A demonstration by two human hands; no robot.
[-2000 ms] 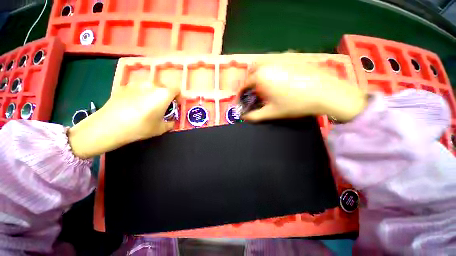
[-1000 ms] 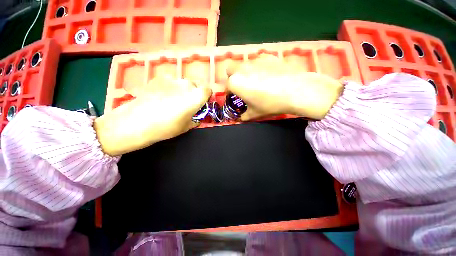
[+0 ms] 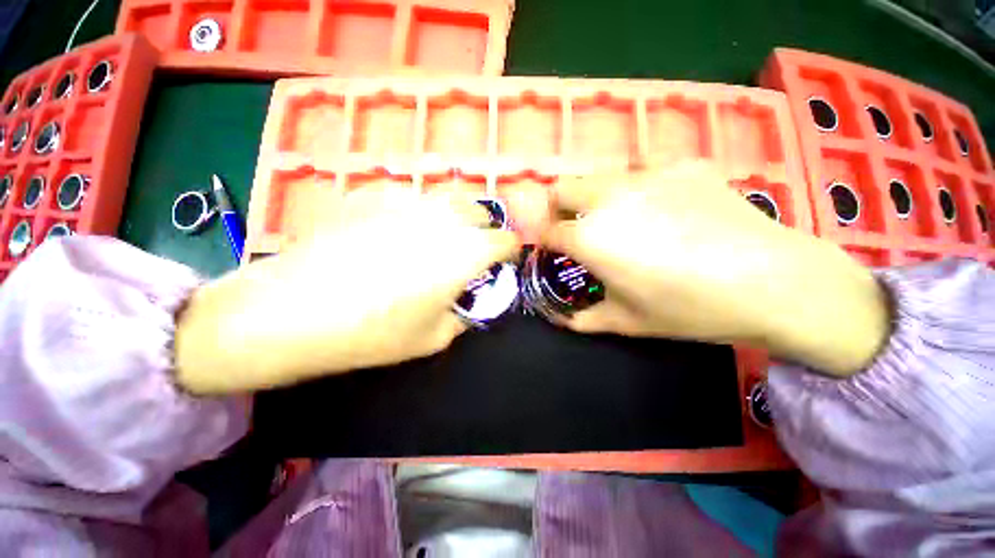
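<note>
My left hand holds a round lit smartwatch unit at its fingertips, its face bright with glare. My right hand holds a lit watch unit with small pink and green text. The two units are side by side over the upper edge of the black pad; more rims show between them, but I cannot tell how many units are held. Another watch shows partly behind my left fingers. The pad lies on the main salmon-red foam tray.
Foam trays with watches stand at the left and right; another tray is at the top. A single watch and a blue pen lie on the green surface at left. A watch sits at the main tray's right edge.
Both hands have moved down from the tray pockets to the pad's upper edge, with watch units in the fingers. The set-aside watch and pen now show fully at left.
</note>
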